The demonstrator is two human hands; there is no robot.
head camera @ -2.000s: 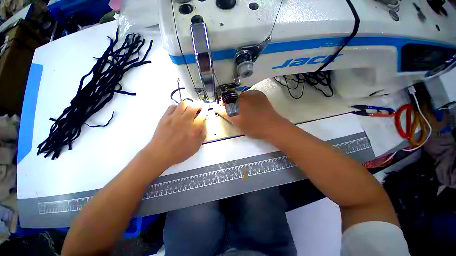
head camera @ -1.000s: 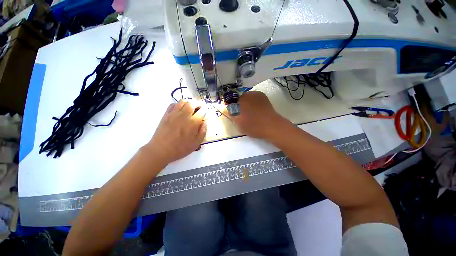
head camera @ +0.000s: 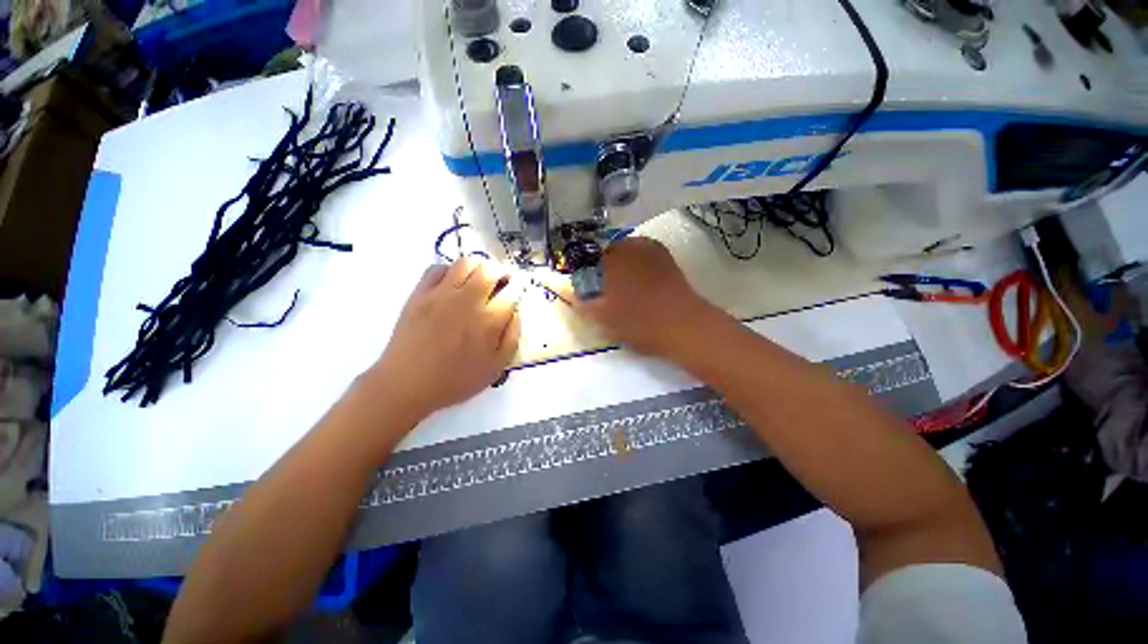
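A thin dark cord (head camera: 460, 239) sticks out behind my left hand and curves on the table left of the needle. My left hand (head camera: 447, 330) lies palm down left of the presser foot, fingertips in the lit area; a small dark end shows below its heel side. My right hand (head camera: 642, 296) is bent beside the presser foot (head camera: 546, 267) on the right. A short dark strand shows between the hands on the pale needle plate (head camera: 554, 330). What the fingertips pinch is hidden by the hands and the glare.
A bundle of black cords (head camera: 252, 252) lies on the table at left. Dark looped cords (head camera: 768, 220) lie under the machine arm. The white machine head (head camera: 755, 138) stands above my hands. Blue-black and red snips (head camera: 934, 289) and orange-handled scissors (head camera: 1007, 315) lie at right. A ruler scale (head camera: 554, 453) runs along the front edge.
The camera view has shifted slightly. A small dark end now shows more clearly below my left hand. Both hands stay nearly in place beside the needle.
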